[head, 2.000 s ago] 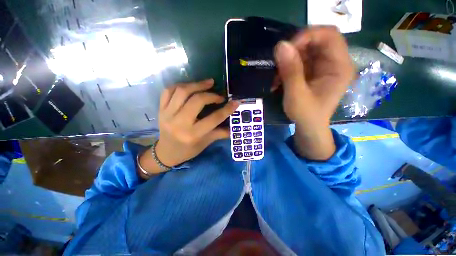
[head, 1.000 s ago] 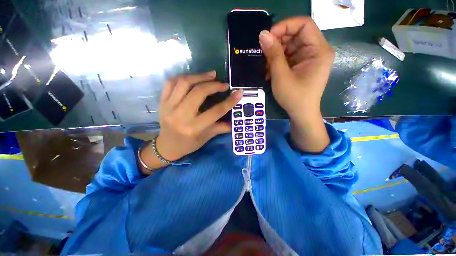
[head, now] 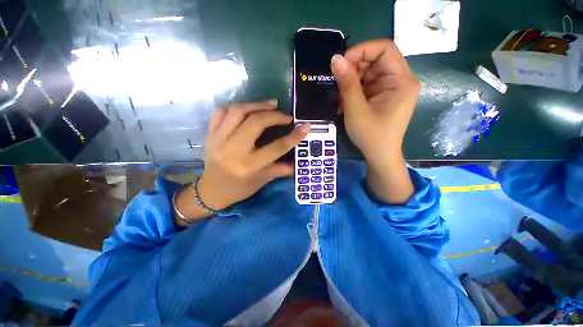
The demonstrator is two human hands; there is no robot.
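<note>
An open flip phone [head: 316, 163] lies upright in view at the bench's front edge, white keypad half toward me, black screen half away. A black protective film [head: 313, 96] with a yellow-and-white logo lies over the screen, lined up with its frame. My left hand [head: 246, 144] grips the phone at its left side, index fingertip at the hinge. My right hand [head: 377, 89] is at the screen's right edge, thumb on the film beside the logo; its other fingertips are partly hidden, so whether it pinches the film is unclear.
Glossy clear backing sheet [head: 144, 128] and black films [head: 75, 124] lie left. At right are a white square pad [head: 425, 35], a small white stick [head: 491, 79], a blue-and-clear heap [head: 465, 124] and a carton [head: 540, 67]. A person's blue sleeve [head: 543, 185] shows at far right.
The film, lifted off the screen's right side two seconds ago, now lies flat over the screen. My right hand has moved left and its thumb rests at the logo. My left hand keeps its hold.
</note>
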